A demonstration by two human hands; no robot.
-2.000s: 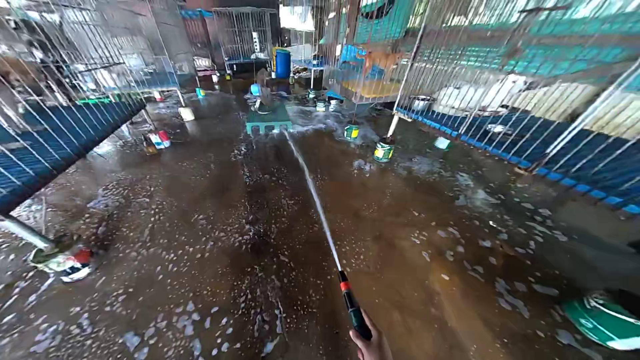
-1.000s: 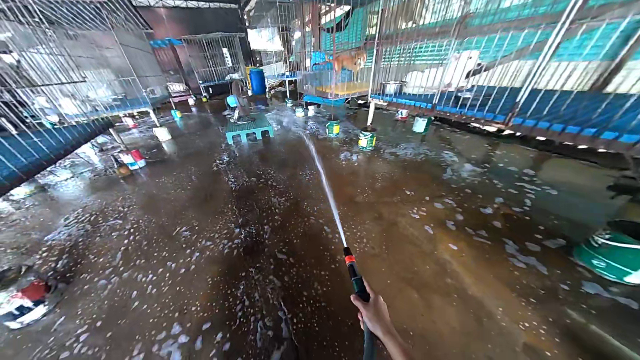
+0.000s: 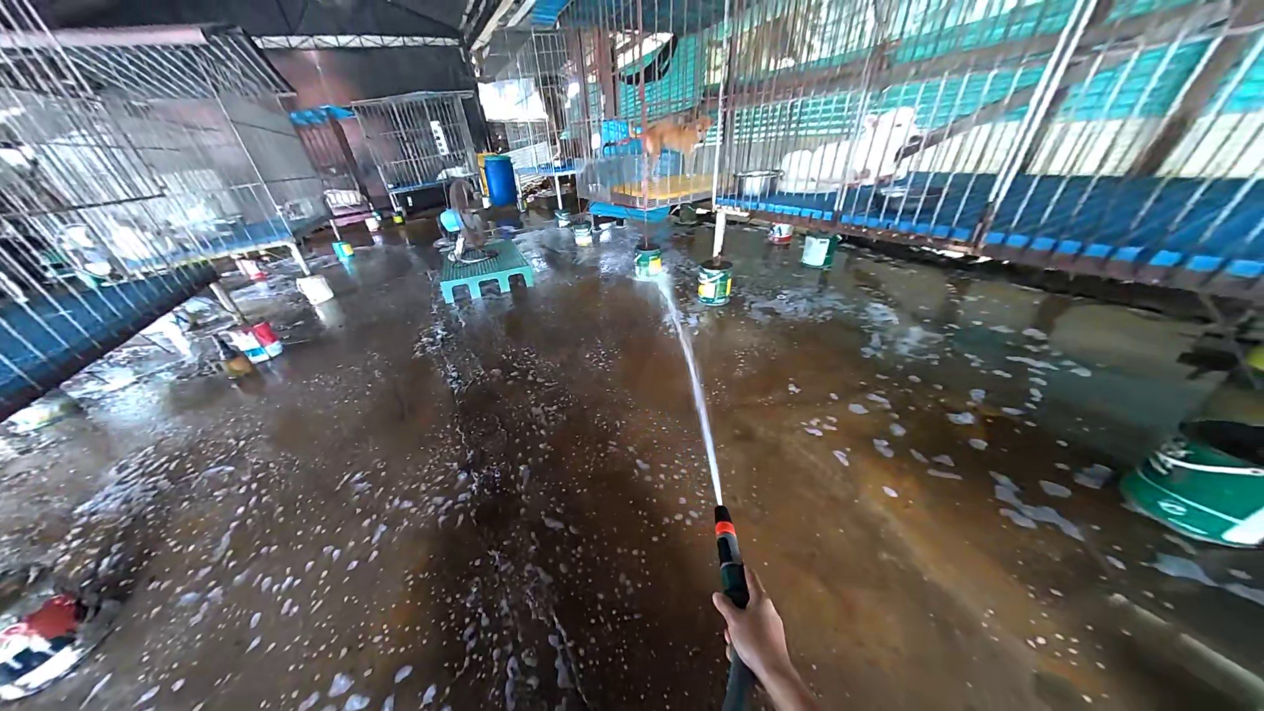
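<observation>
My right hand (image 3: 758, 624) is closed around a hose nozzle (image 3: 729, 558) with an orange ring, at the lower middle right. From its tip a jet of water (image 3: 699, 395) runs forward to the wet concrete floor (image 3: 632, 444), near a small green and yellow bucket (image 3: 648, 261). A similar bucket (image 3: 715, 283) stands just right of it, under a cage post. White foam patches dot the floor. The hose (image 3: 738, 683) trails down behind the hand. My left hand is out of view.
A green plastic platform (image 3: 486, 273) bears a fan-like object (image 3: 462, 222). Raised wire cages (image 3: 987, 212) line the right, one with a white dog (image 3: 857, 156); a tan dog (image 3: 675, 136) stands farther back. More cages (image 3: 128, 188) are left. A green bucket (image 3: 1200, 484) sits at right, a blue barrel (image 3: 500, 181) behind.
The water jet has swung from near the green platform toward the small buckets right of it. My right hand shows more fully than two seconds ago. The view has tilted up and shifted.
</observation>
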